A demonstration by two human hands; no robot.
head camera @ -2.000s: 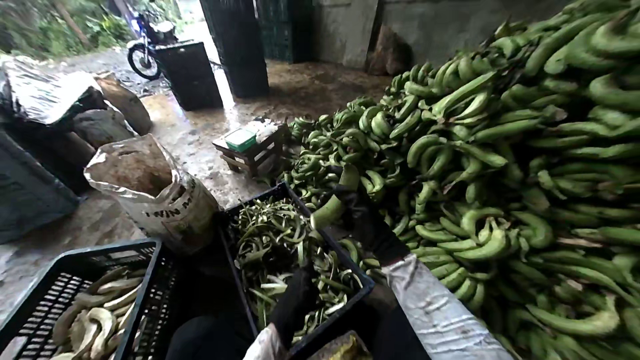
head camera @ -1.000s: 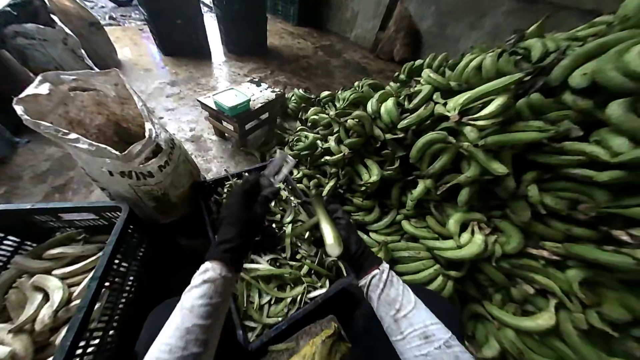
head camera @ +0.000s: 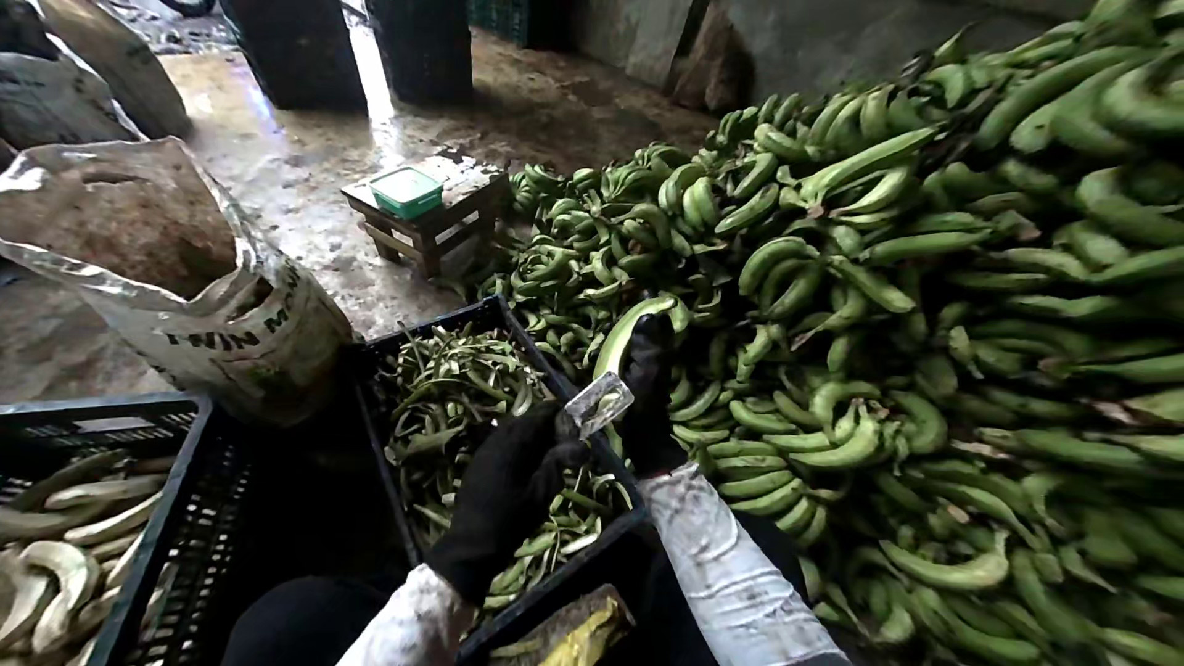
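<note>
In a black glove, my left hand (head camera: pixel 518 481) grips a flat metal peeling tool (head camera: pixel 599 404) above the crate of peels. My right hand (head camera: pixel 650 398), also gloved, holds a partly peeled green plantain (head camera: pixel 624 338) upright and tilted, with the tool at its lower end. Beneath both hands lie strips of green peel (head camera: pixel 472 370) in a black plastic crate (head camera: pixel 523 344). To the right rises a large heap of green plantains (head camera: pixel 832 444). Peeled plantains (head camera: pixel 65 564) fill part of another black crate (head camera: pixel 111 407) at the lower left.
An open woven sack (head camera: pixel 268 342) stands between the left crate and a low wooden stool (head camera: pixel 430 227), which bears a green plastic container (head camera: pixel 407 191). Dark upright bins (head camera: pixel 296 55) and more sacks (head camera: pixel 120 65) are farther back on the wet floor.
The plantain in my right hand has moved up from over the peels toward the heap. My left hand, with the tool, has moved down and right, and the tool now meets the plantain.
</note>
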